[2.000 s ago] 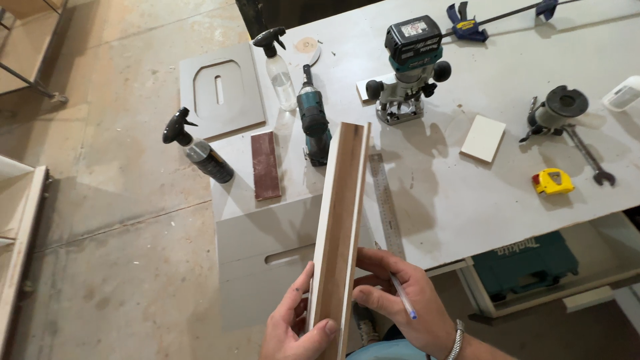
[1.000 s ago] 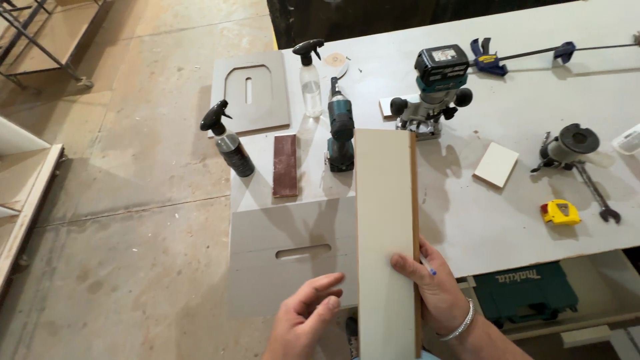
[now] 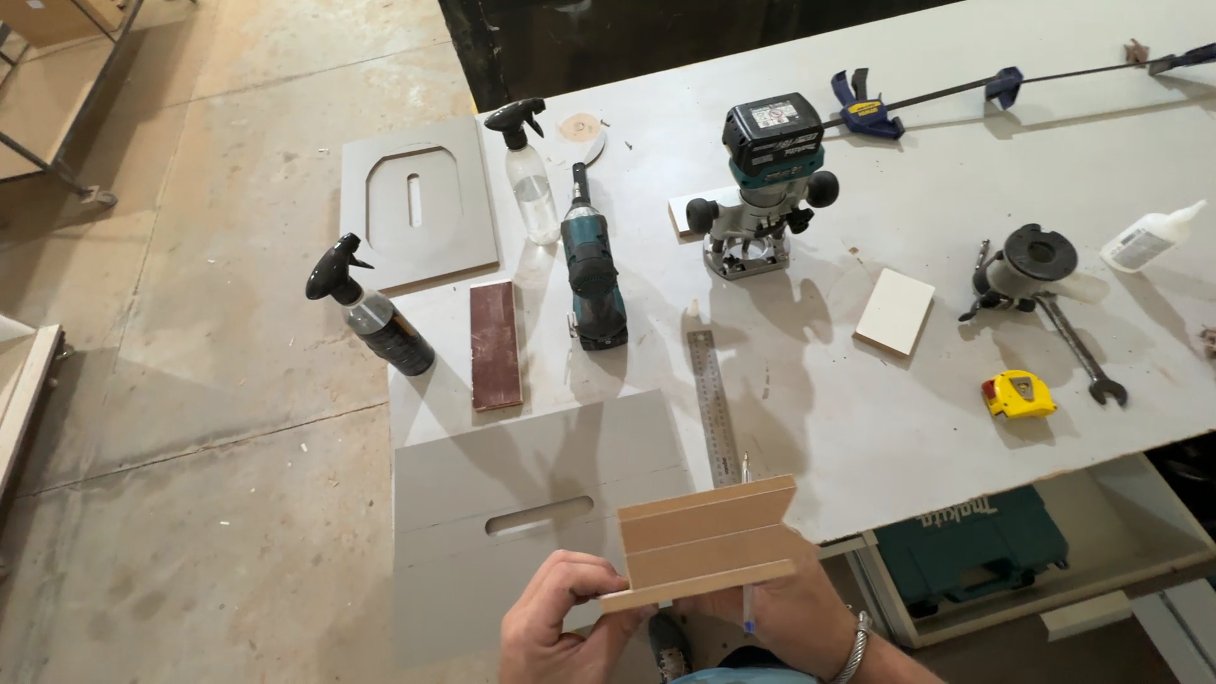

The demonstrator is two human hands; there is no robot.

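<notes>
A channel-shaped board piece [image 3: 708,537], its brown inner faces showing, is held over the near edge of the worktable. My left hand [image 3: 570,613] pinches its left end between thumb and fingers. Behind its right end, my right hand [image 3: 807,608] grips it, with a pen [image 3: 749,608] also in that hand; some of its fingers are hidden by the board. Just beyond lies a steel ruler [image 3: 712,408]. A grey panel with a slot [image 3: 570,446] lies to the left, under and beyond my left hand.
On the worktable [image 3: 950,456] are a cordless driver [image 3: 594,275], two spray bottles [image 3: 534,190], a Makita router [image 3: 768,180], a sanding block [image 3: 496,347], a tape measure [image 3: 1019,394], a wrench [image 3: 1083,351] and a bar clamp [image 3: 864,109]. A tool case [image 3: 969,551] sits on a shelf below.
The board piece was upright in view, showing its pale outer face a second ago; now it is turned and its brown inside shows. My left hand, free of it then, now grips its end.
</notes>
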